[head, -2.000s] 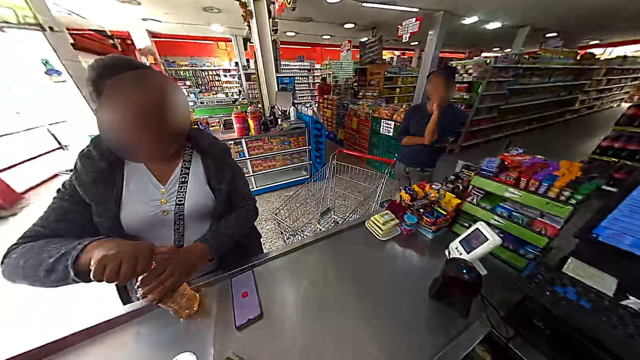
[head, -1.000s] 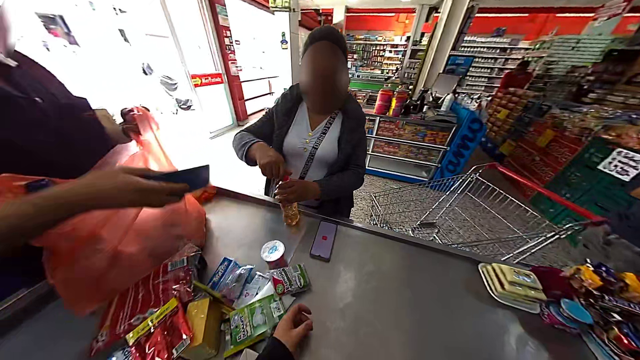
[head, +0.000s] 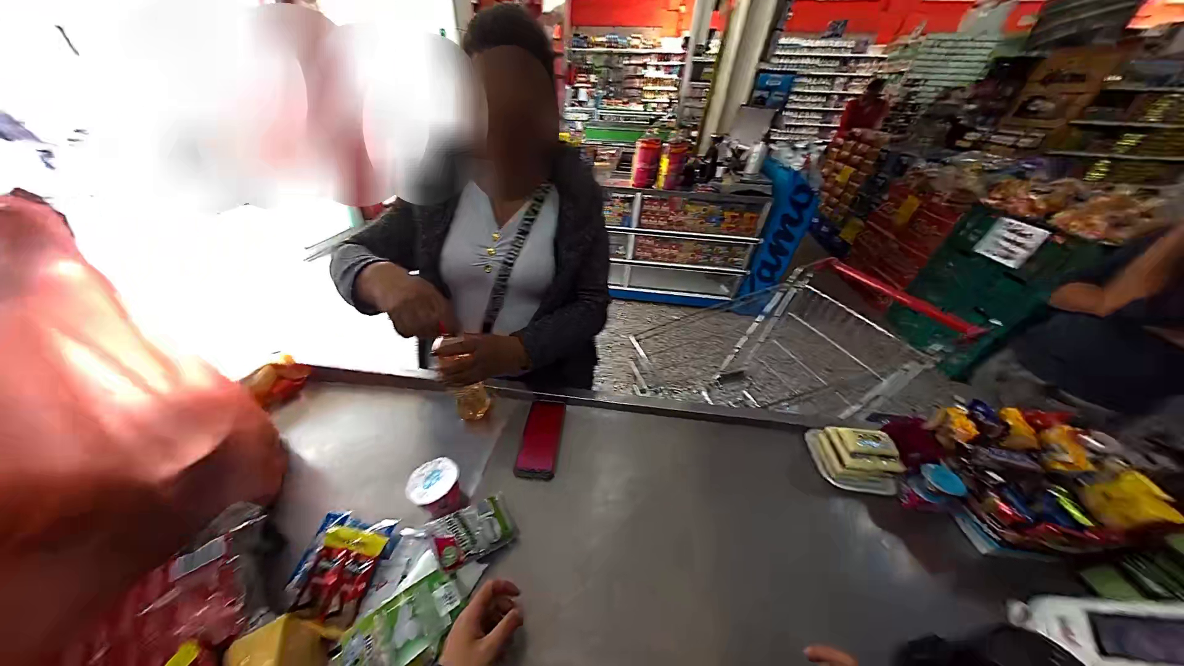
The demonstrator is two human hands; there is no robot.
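Observation:
At the lower centre is my left hand (head: 486, 622), its fingers loosely curled and seemingly empty, just right of a green and white packet (head: 407, 615). Only the fingertips of my right hand (head: 829, 656) show at the bottom edge, over the metal counter (head: 666, 546); whether they hold anything is hidden. Above my left hand lie a small green and pink packet (head: 472, 531) and a lidded tub (head: 435, 485). A phone with a red face (head: 540, 440) lies near the counter's far edge. Red and blue packets (head: 342, 560) and a yellow block (head: 277, 641) are further left.
Across the counter a person grips a bottle of amber liquid (head: 474, 400). A large orange plastic bag (head: 120, 398) fills the left. Yellow packs on a tray (head: 860, 455), sweets (head: 1036, 481) and a white device (head: 1101, 631) stand right. Beyond is a shopping cart (head: 805, 342).
Fingertips of my right hand have come into view at the bottom. The arm holding a dark flat object over the orange bag is no longer seen. The phone's face has turned from purple to red.

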